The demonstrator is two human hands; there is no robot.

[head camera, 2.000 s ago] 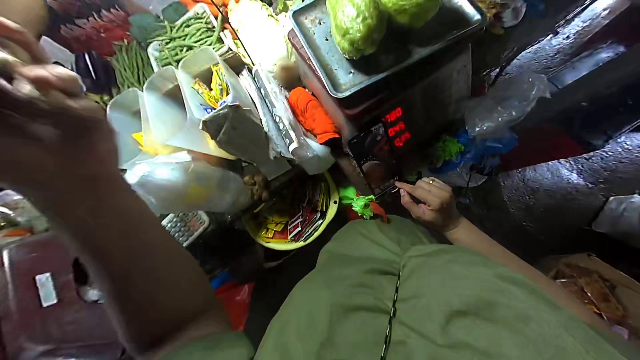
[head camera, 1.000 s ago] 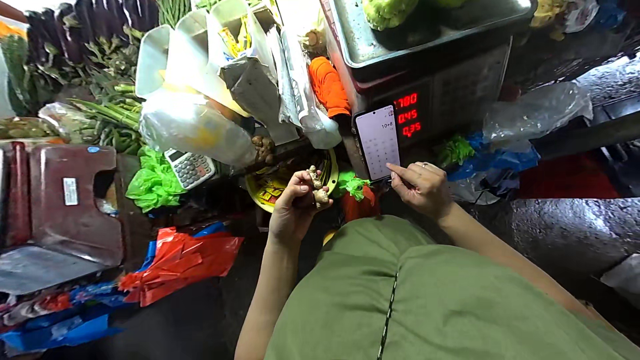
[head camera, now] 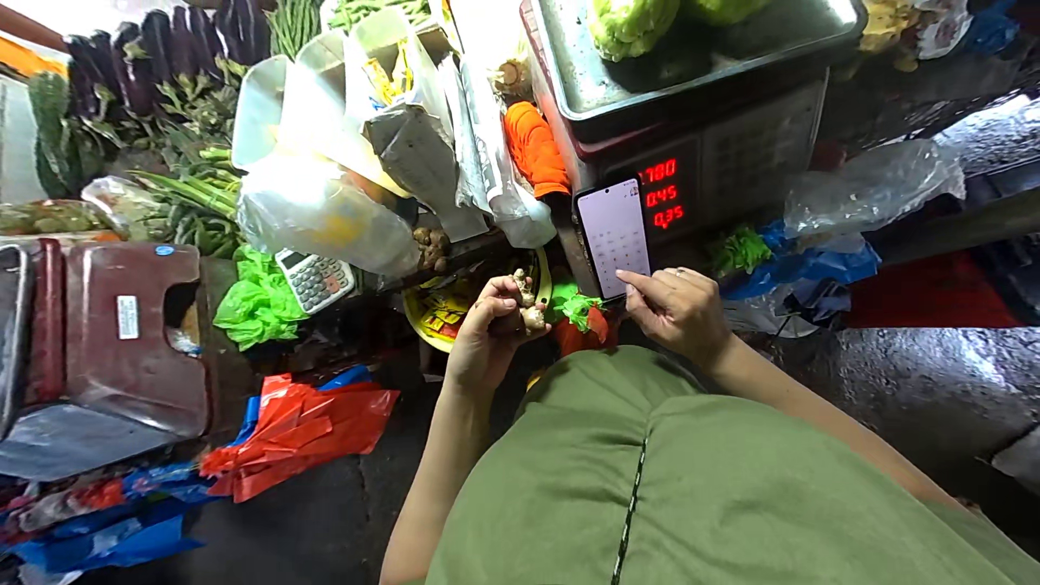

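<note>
My left hand [head camera: 490, 331] holds a small piece of ginger root [head camera: 529, 305] between thumb and fingers, above the rim of a yellow basket [head camera: 431, 329] of small packets. My right hand [head camera: 681, 311] has its index fingertip at the lower part of the screen of a smartphone [head camera: 613, 240], which shows a calculator keypad. The phone stands tilted against the front of a digital scale [head camera: 715, 162] with red lit digits. On the scale's metal tray [head camera: 650, 101] lie green vegetables [head camera: 634, 24]. Green plastic bags [head camera: 577, 307] hang between my hands.
Clear plastic bins [head camera: 313, 93], an orange bundle [head camera: 536, 150] and a desk calculator [head camera: 315, 280] stand left of the scale. Eggplants [head camera: 130, 69] lie at the upper left, above a dark red scale [head camera: 134, 341]. Red plastic bags [head camera: 301, 431] hang below; clear plastic [head camera: 877, 191] is at right.
My left hand, raised at the far left two seconds ago, has come down beside the phone with the ginger. The phone screen, dark then, is lit. The view has shifted toward the left side of the stall.
</note>
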